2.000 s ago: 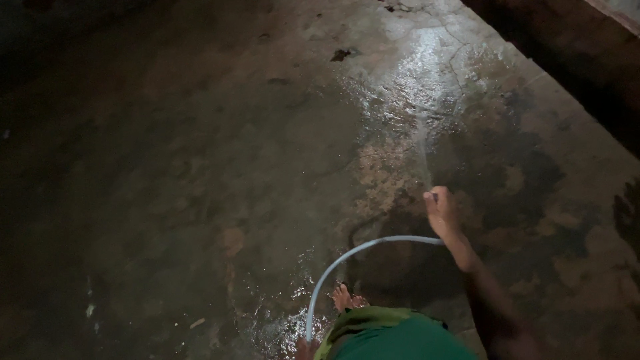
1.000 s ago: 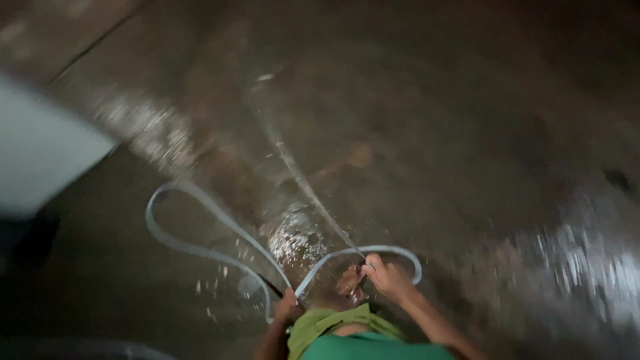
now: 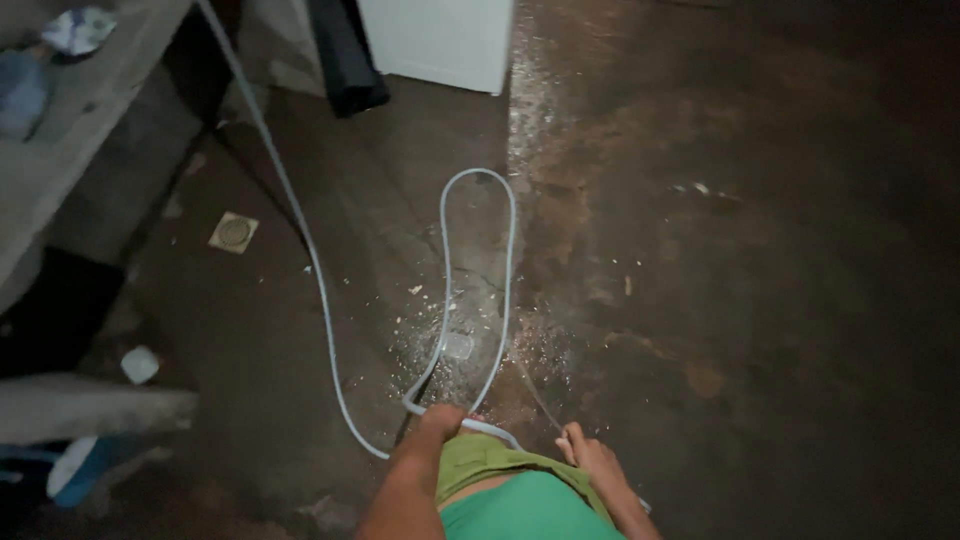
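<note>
A pale flexible hose (image 3: 328,315) runs down from the upper left and bends into a long narrow loop ahead of my body. My left hand (image 3: 444,421) is closed around the hose near my waist. At lower right, my right hand (image 3: 579,444) grips the hose's end, and a thin stream of water (image 3: 536,391) leaves it toward the wet floor (image 3: 555,330). Part of the hose between my hands is hidden by my clothes and arm. A small translucent plastic piece (image 3: 457,346) lies on the floor beside the hose loop.
A square floor drain (image 3: 233,232) lies at left, near a concrete ledge (image 3: 90,142) with items on it. A white appliance-like box (image 3: 442,41) and a dark upright object (image 3: 349,67) stand ahead. A white piece (image 3: 140,364) and a blue container (image 3: 75,472) are at lower left.
The view has swung far to the left, showing the ledge and drain. The water now lands close in front of me, whereas two seconds ago it reached farther ahead. My left hand has come into fuller view.
</note>
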